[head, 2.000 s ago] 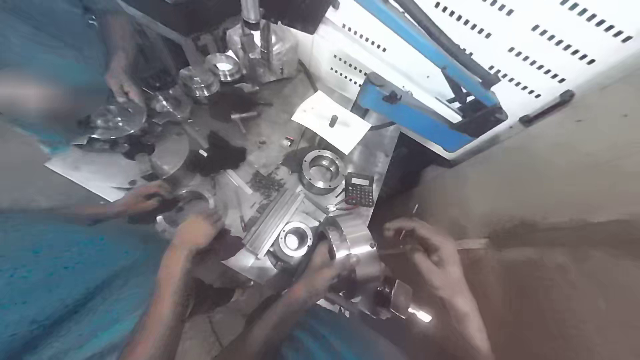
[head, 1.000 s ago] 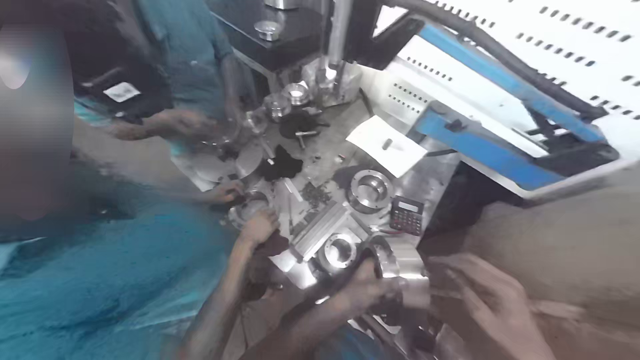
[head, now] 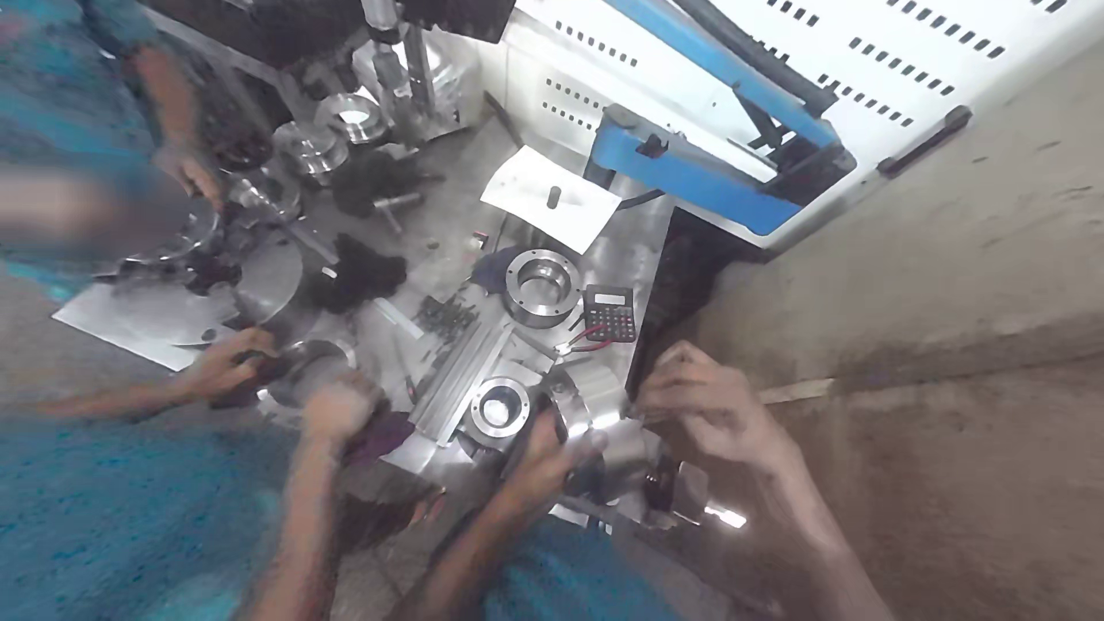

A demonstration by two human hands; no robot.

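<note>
My left hand (head: pixel 545 461) lies against a shiny cylindrical metal part (head: pixel 591 392) at the near edge of the bench, its fingers around the lower side. To the right of this part, my right hand (head: pixel 703 401) is raised with fingers bent; blur hides whether anything small is between them. A second metal cylinder (head: pixel 623 448) sits just below the first. Left of my left hand lies a flanged metal ring (head: pixel 500 408). Behind it stands a larger flanged ring with bolt holes (head: pixel 543 285), beside a pocket calculator (head: pixel 609 315).
A white paper sheet (head: pixel 526 194) lies farther back. Metal bars (head: pixel 461 379) and a pile of small screws (head: pixel 447 317) are left of the rings. Co-workers' hands (head: pixel 336 410) handle a metal ring at left. A blue metal arm (head: pixel 690 172) stands by a white perforated panel.
The view has swung left and back. My left hand stays on the metal cylinder, and my right hand remains raised beside it. A co-worker's hand at upper left has shifted.
</note>
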